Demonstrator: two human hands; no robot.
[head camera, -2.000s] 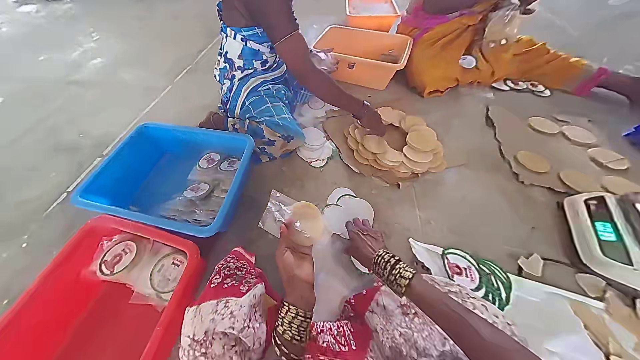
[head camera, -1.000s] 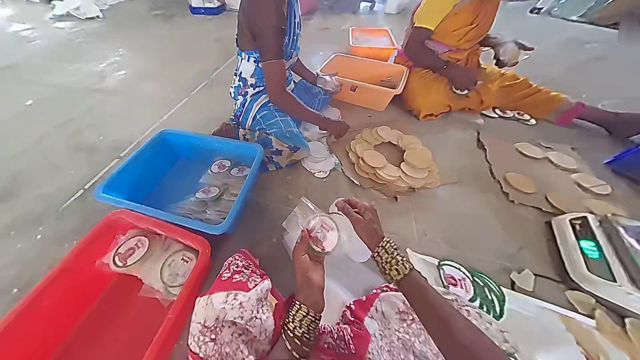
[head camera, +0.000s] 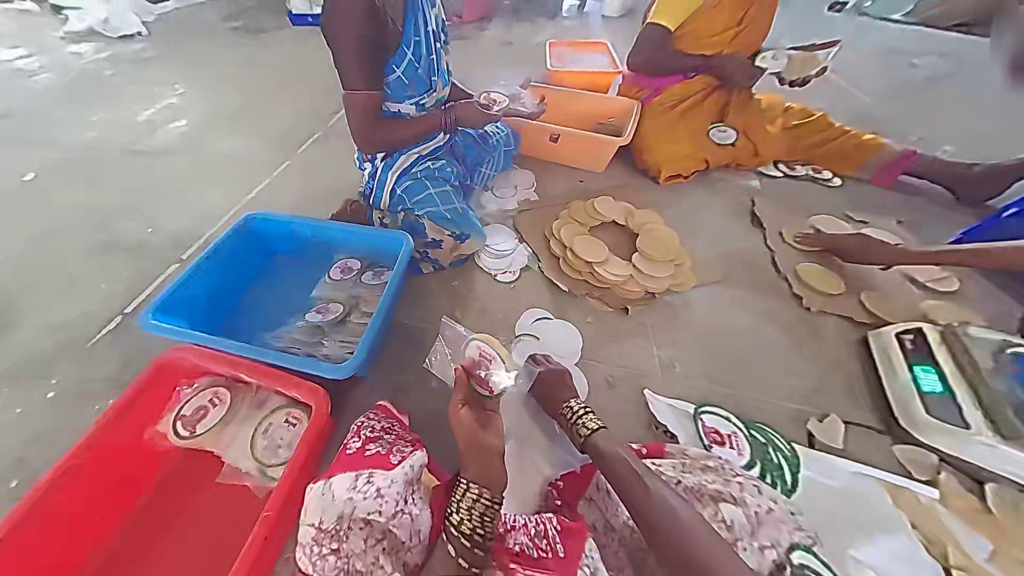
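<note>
My left hand (head camera: 478, 416), in the lower middle, holds a clear plastic pouch (head camera: 449, 352) with a round printed label (head camera: 485, 364) and a tan disc edge showing behind it. Just right of it, my right hand (head camera: 554, 388) has its fingertips closed at the edge of a white, filmy plastic sheet or bag (head camera: 532, 448); the exact grip is unclear. Beyond my right fingers, several white paper discs (head camera: 558, 339) overlap on the floor. Green-rimmed round labels (head camera: 724, 436) lie fanned beside my right forearm.
At left stand a red tub (head camera: 88, 488) and a blue tub (head camera: 272, 224), both with packets inside. Tan discs (head camera: 590, 248) form a ring on cardboard ahead. A digital scale (head camera: 928, 400) is at right. Two seated people and orange tubs (head camera: 572, 128) are beyond; another person's arm reaches in at right.
My right hand has moved off the packet that it touched a second ago. The label was not on the pouch's face two seconds ago. Another person's arm has come in at the right.
</note>
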